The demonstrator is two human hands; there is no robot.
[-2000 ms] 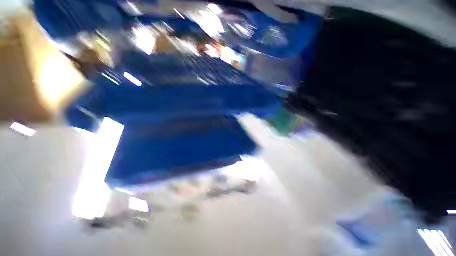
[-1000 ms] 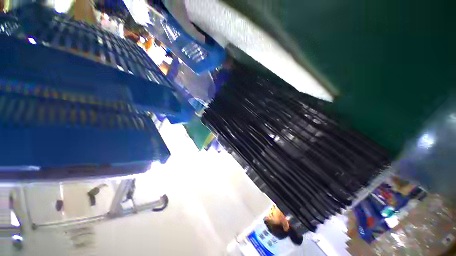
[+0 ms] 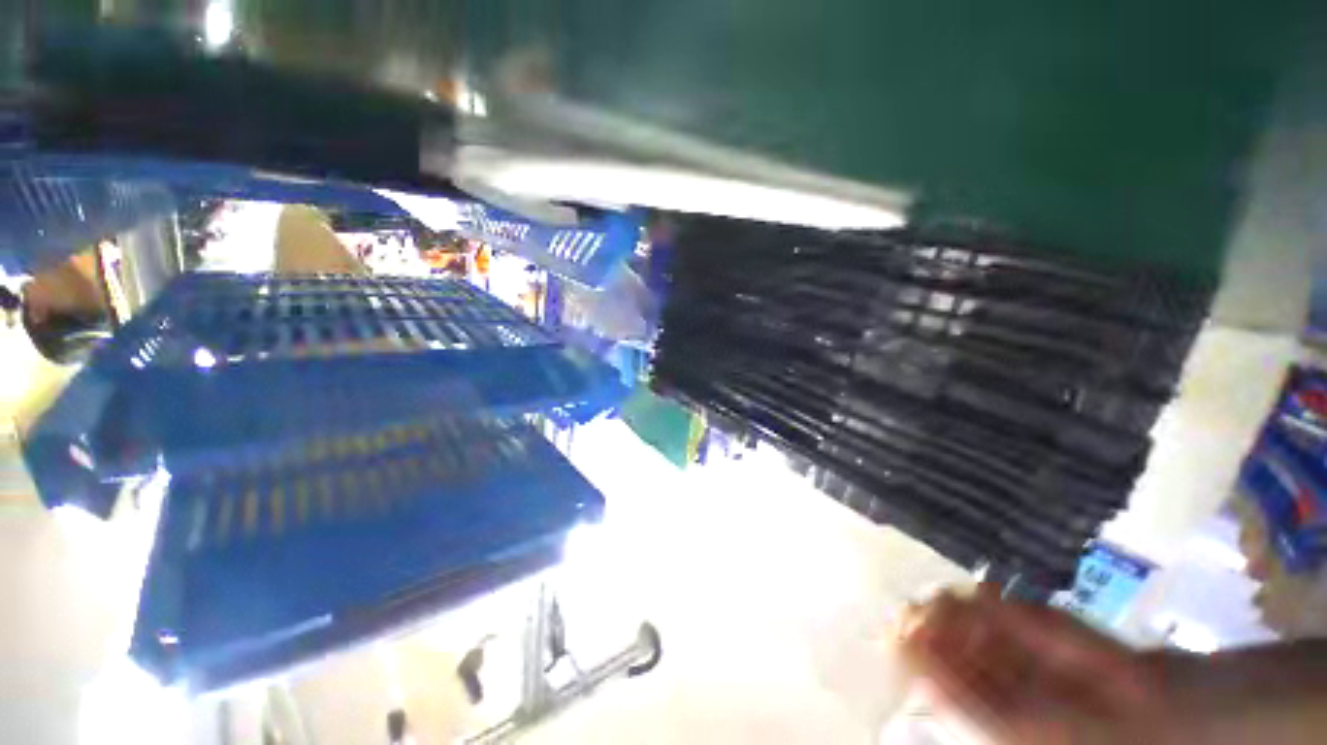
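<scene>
The picture appears upside down. A thick stack of black ridged trays point(image 3: 917, 379) lies against the green bench top point(image 3: 902, 102). A blurred bare hand point(image 3: 1004, 662), which I take as my left hand, reaches in from the lower right edge. Its fingers are beside the lower end of the stack; whether they touch it or hold anything cannot be told. My right hand is not in view. A pale padded edge or roll point(image 3: 699, 189) runs between the bench top and the trays.
Blue slotted crates point(image 3: 379, 510) lie at the left, with a thin metal frame and dark caster point(image 3: 638, 649) by them. A blue and white sign point(image 3: 1106, 582) shows beside the hand. Blue and red items point(image 3: 1288, 466) and pale brown material are at the right edge.
The hand has come into view at the lower right. The view has turned, so the black stack lies flatter across the picture and the blue crates show more fully.
</scene>
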